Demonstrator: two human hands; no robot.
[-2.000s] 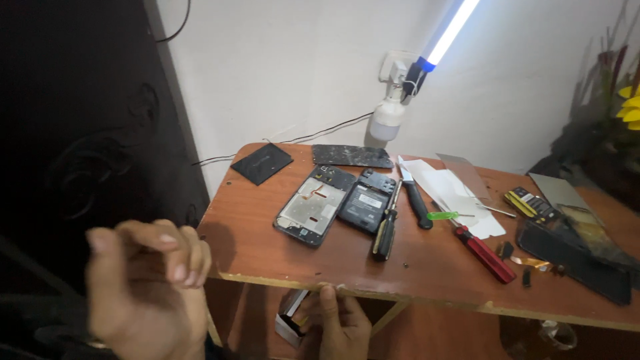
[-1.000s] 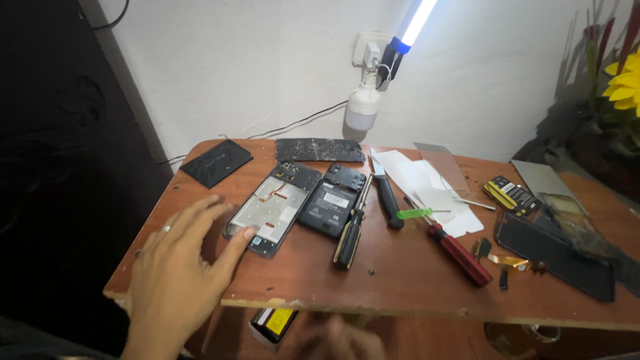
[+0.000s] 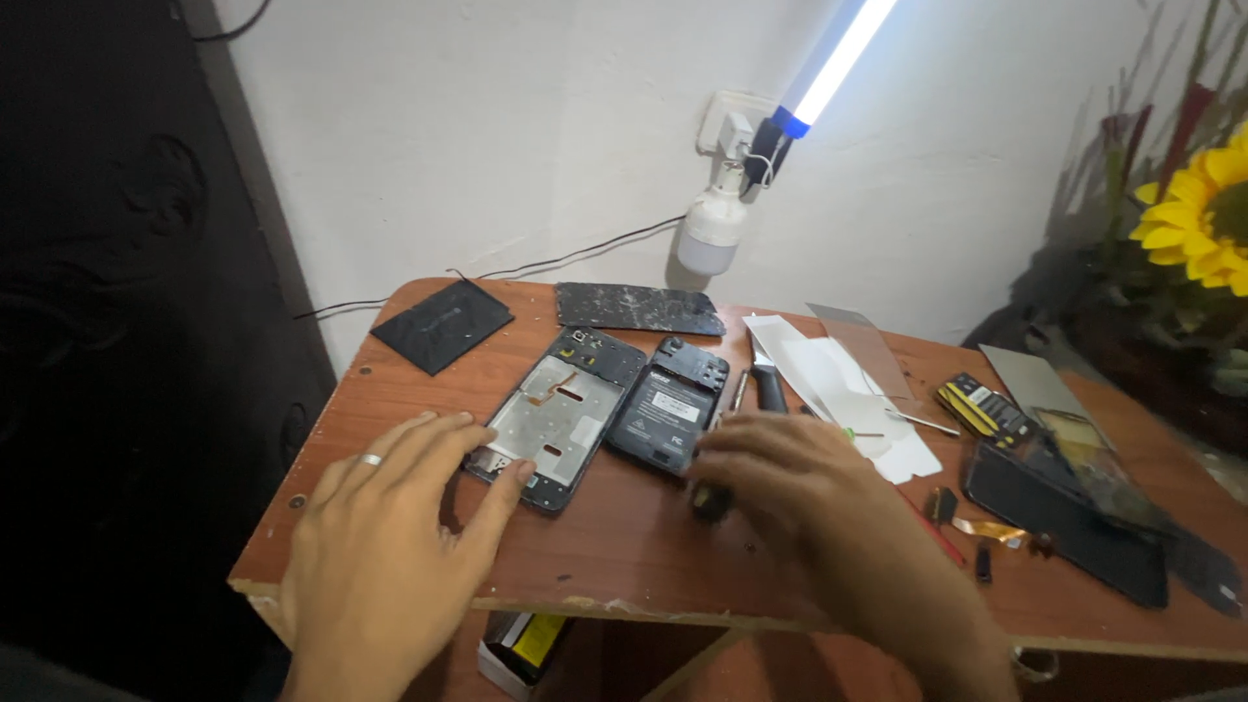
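Note:
My left hand [image 3: 400, 526], with a ring on it, rests at the lower left edge of an opened phone frame [image 3: 556, 419], thumb and fingertips touching it. The frame shows a metal plate and an orange flex cable. Just right of it lies a black phone housing part [image 3: 673, 405] with labels. My right hand [image 3: 799, 468], blurred, is over the screwdriver [image 3: 712, 502], whose handle end shows beneath the fingers; whether it grips the tool cannot be told. A knife [image 3: 767, 380] lies behind that hand, beside white paper sheets [image 3: 829, 380].
Along the back of the wooden table [image 3: 526, 575] are a black square panel [image 3: 444, 325] and a cracked dark panel [image 3: 639, 308]. To the right lie a phone battery [image 3: 985, 409], a dark phone screen [image 3: 1068, 526] and a copper-coloured flex cable [image 3: 990, 529]. A lit tube lamp [image 3: 843, 63] leans above.
My left hand, raised off the table two seconds ago, has come onto the phone frame. My right hand has moved from the table's front edge up over the screwdriver.

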